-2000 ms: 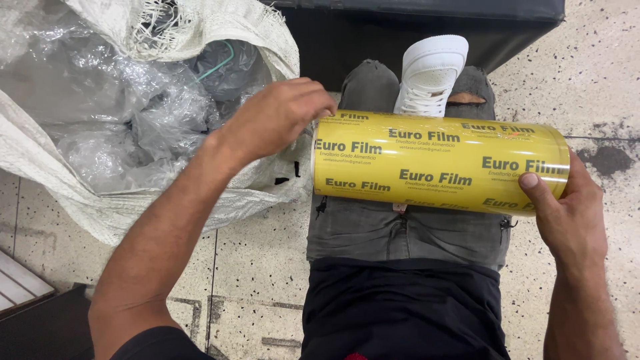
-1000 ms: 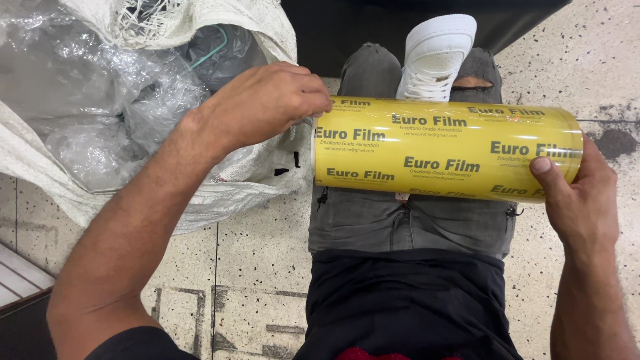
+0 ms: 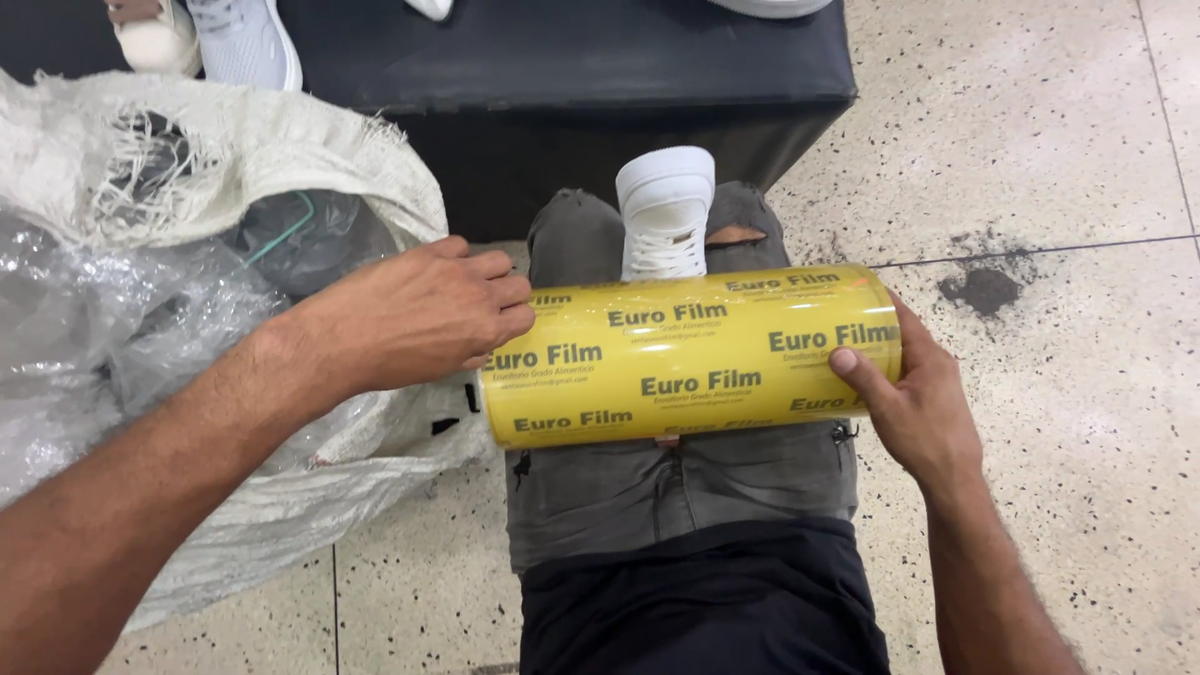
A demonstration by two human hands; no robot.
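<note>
A roll of plastic film (image 3: 694, 361) with a yellow core and printed writing lies across above my lap. My right hand (image 3: 909, 394) grips its right end, thumb on the front and fingers behind. At the upper left end, my left hand (image 3: 450, 309) has its fingers bent against the film; whether it pinches the film's edge is hidden. Just beyond the roll, a white lace-up sneaker (image 3: 666, 216) stands toe-up between my knees, its lower part behind the roll.
To the left, a frayed white woven sack (image 3: 394, 178) holds crumpled clear plastic (image 3: 178, 328). Ahead is a black padded bench (image 3: 581, 66) with several shoes, among them a light grey sneaker (image 3: 246, 42). Speckled floor tiles (image 3: 1059, 450) lie at the right.
The view has shifted, bringing more of the bench and its shoes into sight. My left hand has moved from the roll's left end a little over its upper front. My right hand still grips the right end.
</note>
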